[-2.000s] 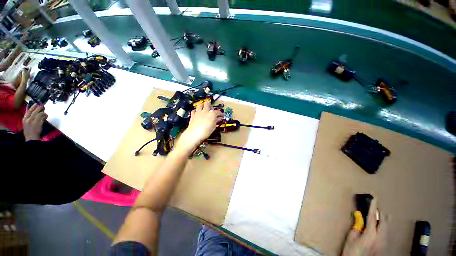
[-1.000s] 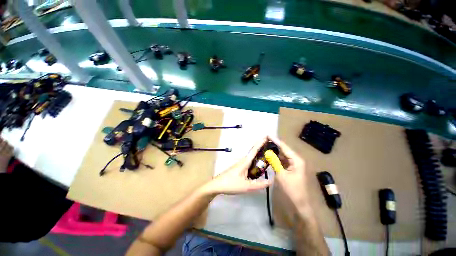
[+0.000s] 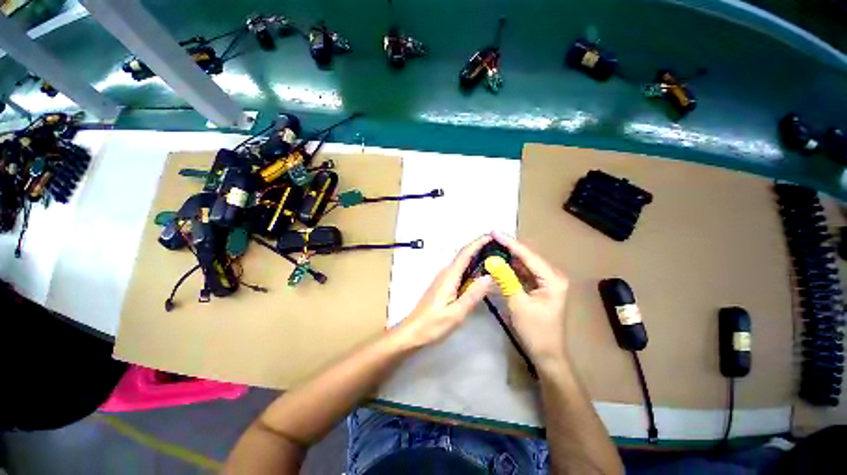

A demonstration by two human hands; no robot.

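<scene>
My left hand [image 3: 448, 301] and my right hand [image 3: 537, 301] are together over the white strip between the cardboard sheets. My left hand holds a black unit [image 3: 489, 250], mostly hidden by the fingers, with its black cable [image 3: 509, 336] hanging toward the bench's front edge. My right hand holds a yellow-handled hand tool [image 3: 502, 276] against the unit; the tool's tip is hidden. Unfinished units [image 3: 235, 199] lie in a tangled heap on the left cardboard. Two closed units with pale labels, one nearer [image 3: 623, 314] and one farther right [image 3: 735, 341], lie on the right cardboard.
A small block of black covers [image 3: 608, 204] lies on the right cardboard [image 3: 557, 186]. A row of black covers [image 3: 817, 292] stands at far right. The green conveyor belt [image 3: 436, 93] carries spaced units behind. Another heap [image 3: 42, 172] and a pink stool [image 3: 167, 390] are at left.
Since the first frame, my left hand has left the heap and come to the unit, beside my right hand. Over the last second both hands stay together on it; the view has shifted slightly.
</scene>
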